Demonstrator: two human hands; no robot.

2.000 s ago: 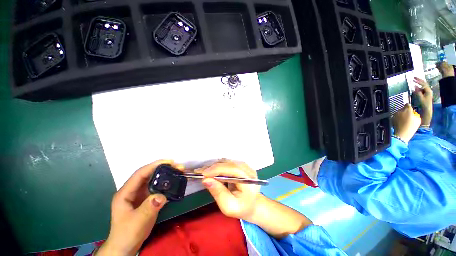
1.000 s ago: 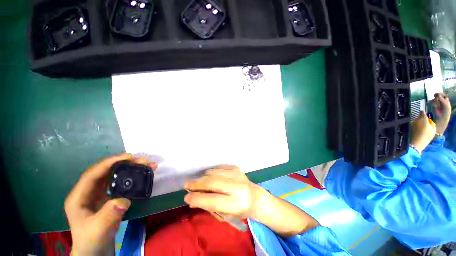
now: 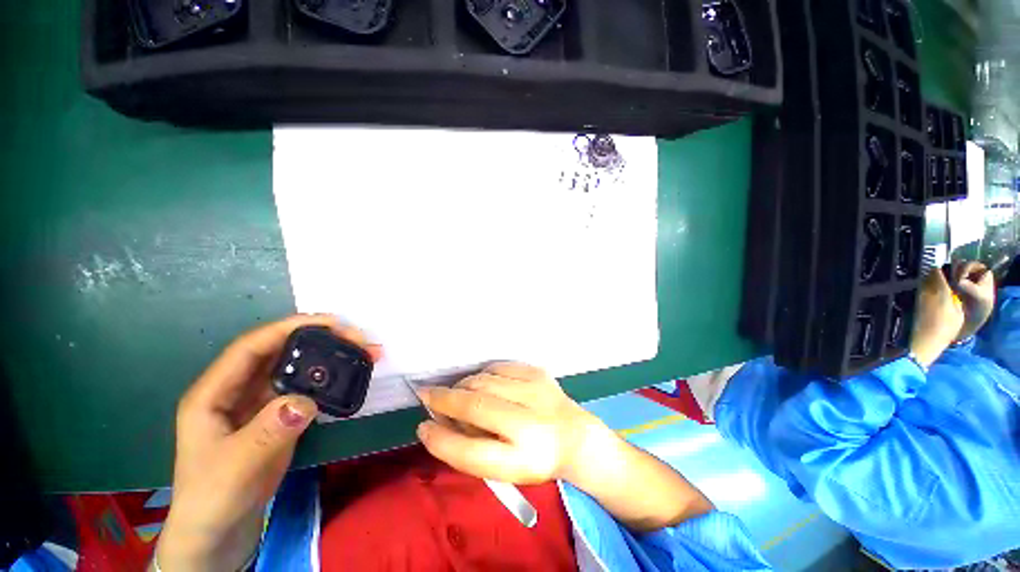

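My left hand [image 3: 241,419] holds a black camera housing [image 3: 322,372] over the near left edge of the white paper, its open side facing up, with two bright dots near its left edge. My right hand [image 3: 503,425] holds thin metal tweezers [image 3: 511,502] just right of the housing, not touching it. The tweezers' point shows past my fingers; their middle is hidden by the hand. Tiny black sealing rings [image 3: 602,151] lie in a tangled pile with loose ones beside it near the paper's far right corner.
The white paper [image 3: 470,246] lies on the green bench [image 3: 145,257]. A foam tray [image 3: 425,89] with housings stands behind it. Stacked foam trays [image 3: 822,223] stand to the right. Beyond them a person in a blue smock [image 3: 850,447] works with both hands at the bench.
Two seconds ago the tweezers' tip was at the housing; now the two are apart. The tweezers have turned in my right hand. My left hand and the housing have shifted left.
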